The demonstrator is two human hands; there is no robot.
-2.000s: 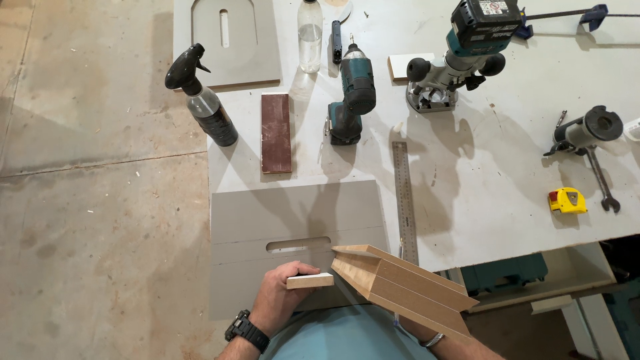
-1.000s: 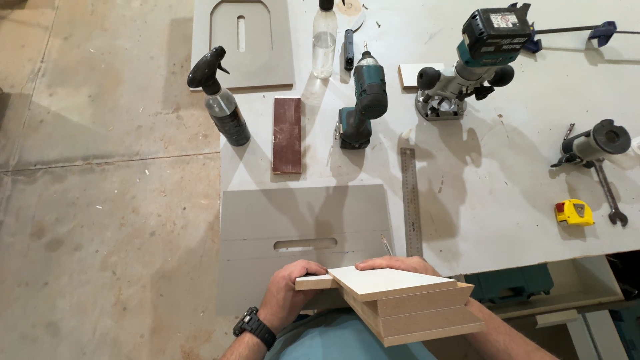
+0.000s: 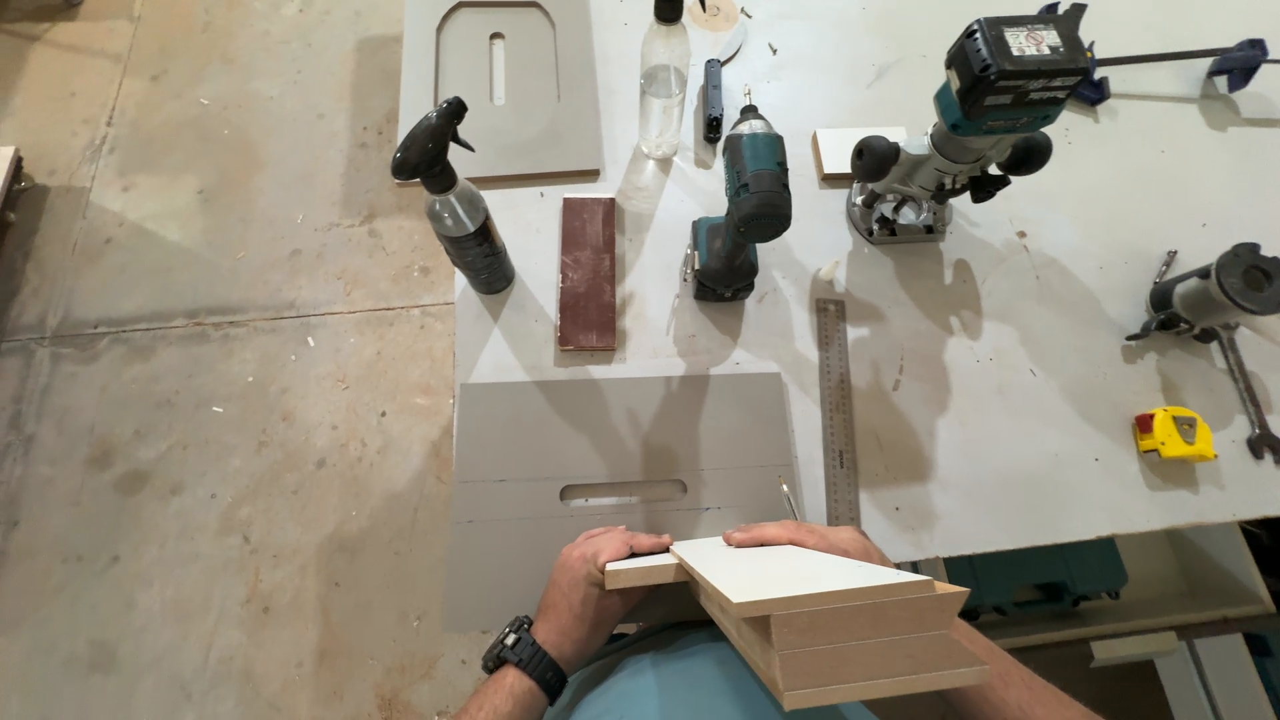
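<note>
My left hand [image 3: 600, 560], with a black watch on its wrist, grips a small white-faced board [image 3: 645, 570] with a raw brown edge. That board meets the left corner of a white-faced MDF assembly [image 3: 800, 575] made of several joined pieces. My right hand [image 3: 810, 537] lies along the far edge of the assembly, with its fingers at the white top; the rest of its grip is hidden. Beyond both hands a grey panel [image 3: 620, 425] with a rounded slot and pencil lines lies on the bench. A pen or pencil [image 3: 789, 498] is by its right edge.
Beyond the panel are a sanding block [image 3: 587, 272], spray bottle [image 3: 465, 225], clear bottle [image 3: 663, 95], cordless impact driver [image 3: 755, 180] and cordless router [image 3: 960, 130]. To the right are a steel ruler [image 3: 838, 410], yellow tape measure [image 3: 1175, 434] and open-end wrench [image 3: 1243, 390]. A second slotted panel [image 3: 575, 120] lies farther back.
The assembly has turned from its open channel side to a white face on top. My right hand, mostly hidden below it two seconds ago, now shows at its far edge.
</note>
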